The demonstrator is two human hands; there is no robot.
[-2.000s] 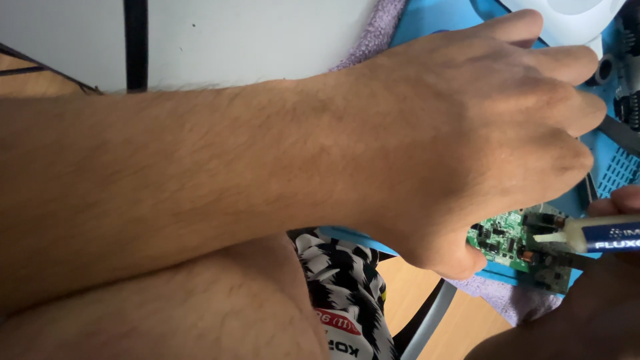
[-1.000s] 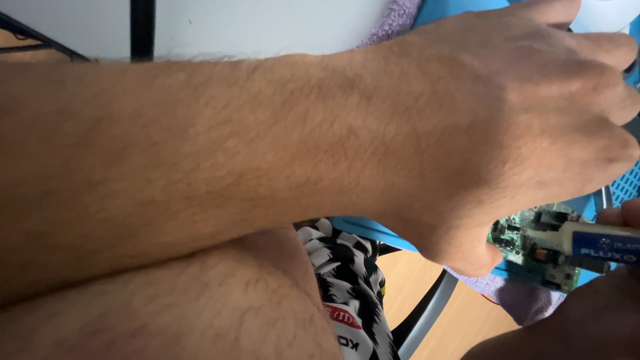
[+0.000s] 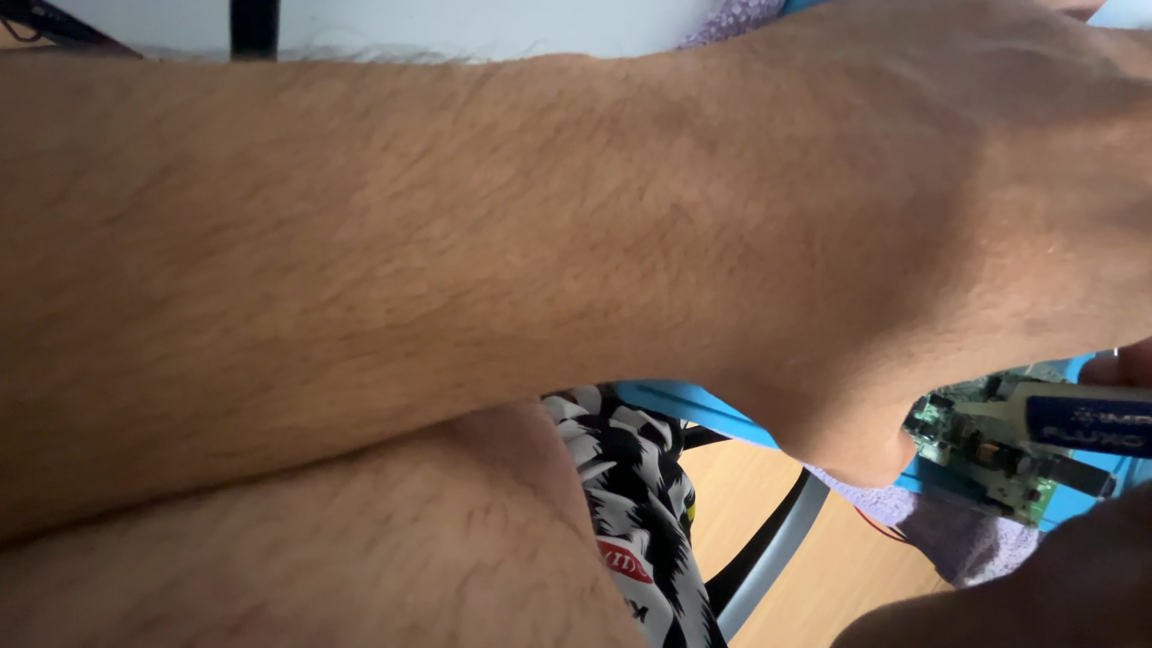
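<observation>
My left hand and forearm cross most of the view, back of the hand upward. Its thumb is against the left edge of a green circuit board; the fingers run out of frame, so their grip is hidden. At the lower right, my right hand is in shadow and partly cut off. It holds a flux syringe with a dark blue label, lying roughly horizontally in the view. The syringe's pale tip is over the board's components; whether it touches them is unclear. Under the board lies a blue mat.
Purple fluffy cloth shows beneath the mat's edge, with more at the top. A white surface crossed by a black bar is at the top left. Black-and-white patterned fabric, a grey curved bar and wooden floor appear below.
My left hand and forearm now fill more of the view, and the left fingers have passed out of frame. The syringe remains in my right hand, its tip over the board.
</observation>
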